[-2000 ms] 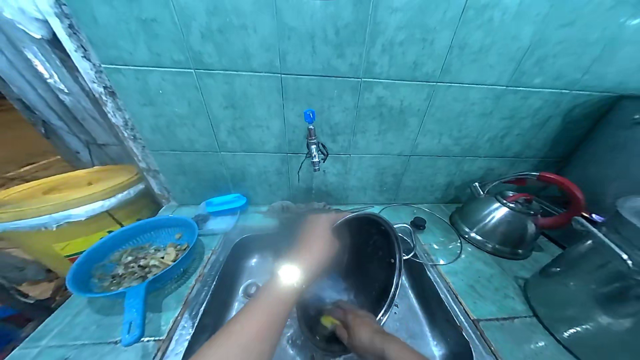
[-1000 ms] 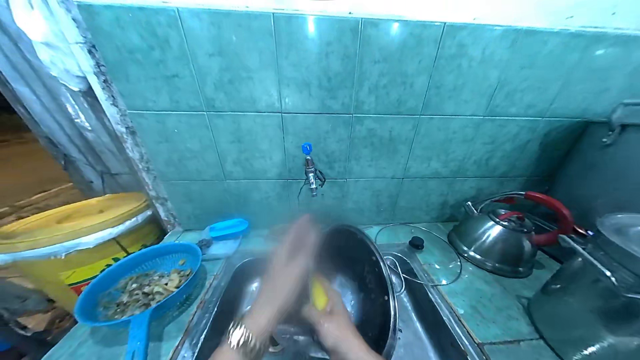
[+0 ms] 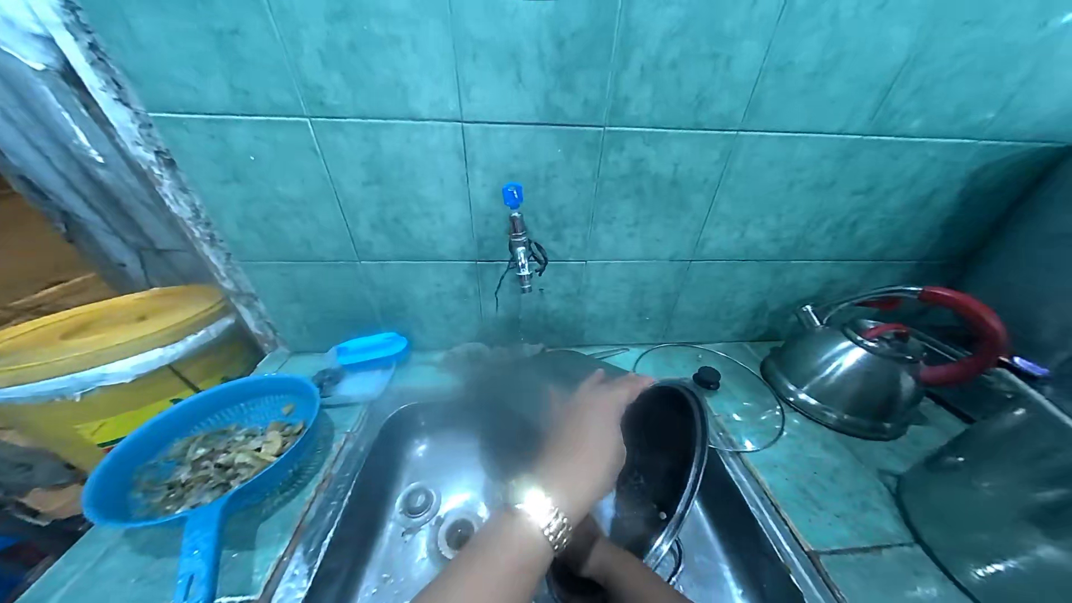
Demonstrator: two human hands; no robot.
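A dark metal pot (image 3: 662, 452) is tilted on its side in the right part of the stainless steel sink (image 3: 419, 444). My left hand (image 3: 586, 435), with a metal watch or bracelet on its wrist, is at the pot's upper rim, its fingers blurred. My right hand (image 3: 586, 544) is low beside the pot, mostly hidden behind my left forearm, so its hold cannot be seen. Above the sink a metal faucet (image 3: 520, 251) with a blue handle comes out of the wall.
A blue plastic strainer (image 3: 289, 394) with food pieces sits left of the sink, beside a yellow bucket (image 3: 193, 352) and a blue container (image 3: 368, 352). To the right lie a glass lid (image 3: 749, 410), a steel kettle (image 3: 846, 377) with a red handle, and a large metal pot (image 3: 997, 502).
The pot has turned onto its side toward the right, showing the sink drain. My left hand has moved to its upper rim. The yellow item earlier in my right hand no longer shows.
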